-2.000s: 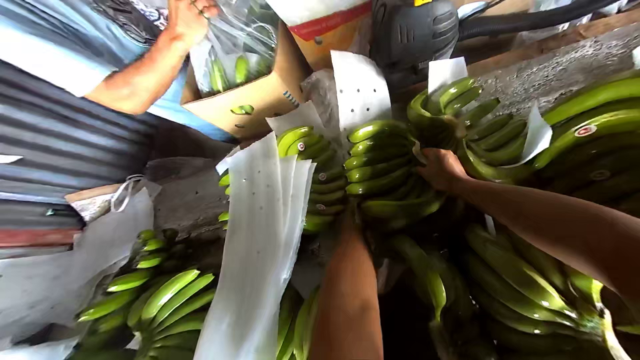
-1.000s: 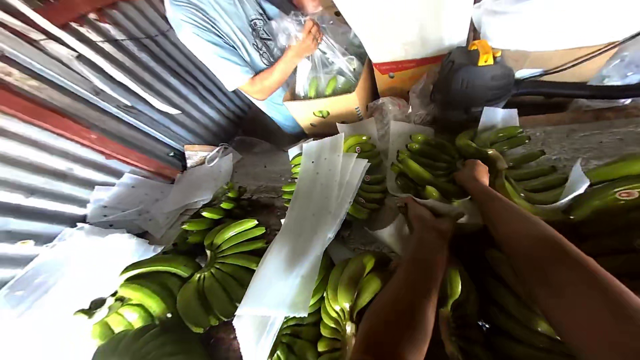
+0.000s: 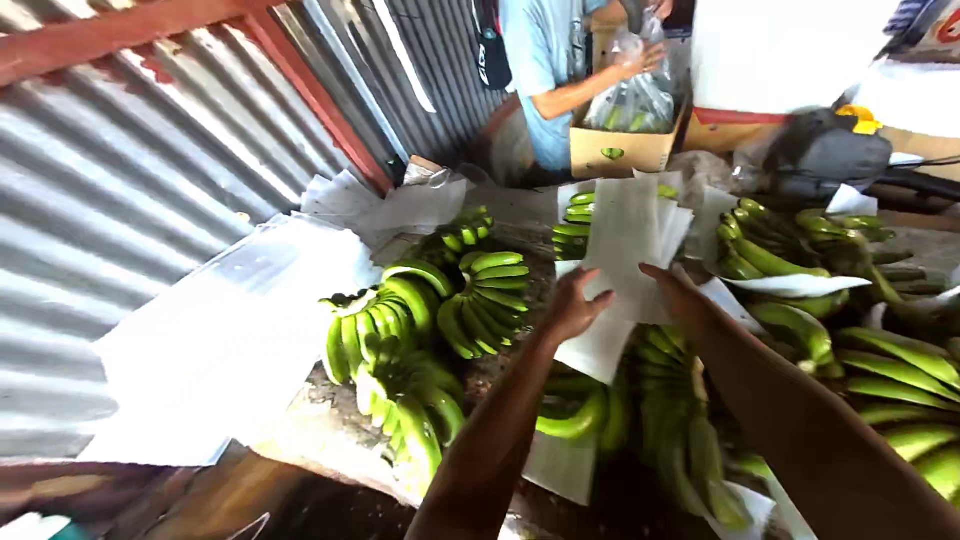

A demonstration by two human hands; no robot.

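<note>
My left hand (image 3: 576,306) is at the left edge of a stack of white foam sheets (image 3: 626,232), thumb and fingers apart. At the stack's right edge is my right hand (image 3: 671,289), its fingers partly hidden, so its grip is unclear. The sheets lie over a hand of green bananas (image 3: 574,231). Below them is another green banana hand (image 3: 664,382). To the left are several more, among them a fanned one (image 3: 487,304). On the right, a white sheet (image 3: 799,285) is tucked among green bananas (image 3: 772,259).
A corrugated metal wall (image 3: 150,225) with red beams runs along the left, beside a pile of white sheets (image 3: 247,322). Beyond the table, a person (image 3: 551,82) handles a clear plastic bag (image 3: 634,105) in a cardboard box (image 3: 622,154). A dark machine (image 3: 832,154) sits at the back right.
Both hands have left the bananas at the right and come to the foam sheets. The view has swung left, showing more of the wall and the sheet pile.
</note>
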